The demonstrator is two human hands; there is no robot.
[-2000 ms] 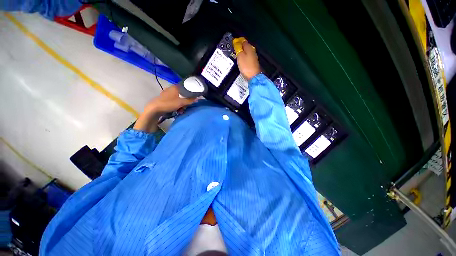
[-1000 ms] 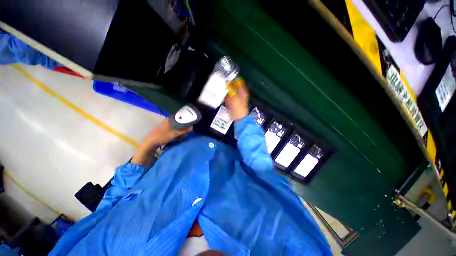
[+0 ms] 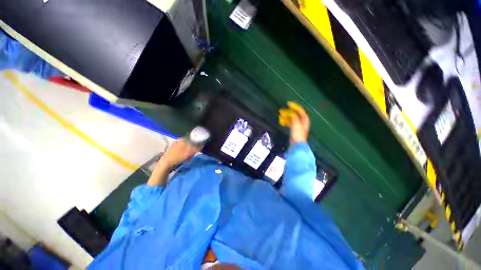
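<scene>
A black compartment tray point(image 3: 216, 122) lies on the green bench, with its leftmost slot empty. Several black units with white labels point(image 3: 234, 143) sit in the other slots; my right sleeve hides part of the row. My left hand point(image 3: 176, 154) holds a barcode scanner point(image 3: 199, 135), its pale rounded head at the tray's left end. My right hand point(image 3: 295, 120), with yellow coverings on its fingertips, is beyond the tray's far edge and shows no unit in it. A single labelled unit point(image 3: 243, 14) lies apart on the bench at the top.
A large black-and-cream machine housing point(image 3: 113, 45) stands at upper left, with a blue bin point(image 3: 126, 117) partly beneath it. A raised shelf edged in yellow-black tape point(image 3: 371, 79) runs along the right, holding another black tray point(image 3: 448, 158) and a blurred dark mouse point(image 3: 426, 84).
The leftmost unit was lifted from the tray by my right hand and is gone from it. My right hand has moved right, now without a unit. The view has shifted, showing more bench and shelf.
</scene>
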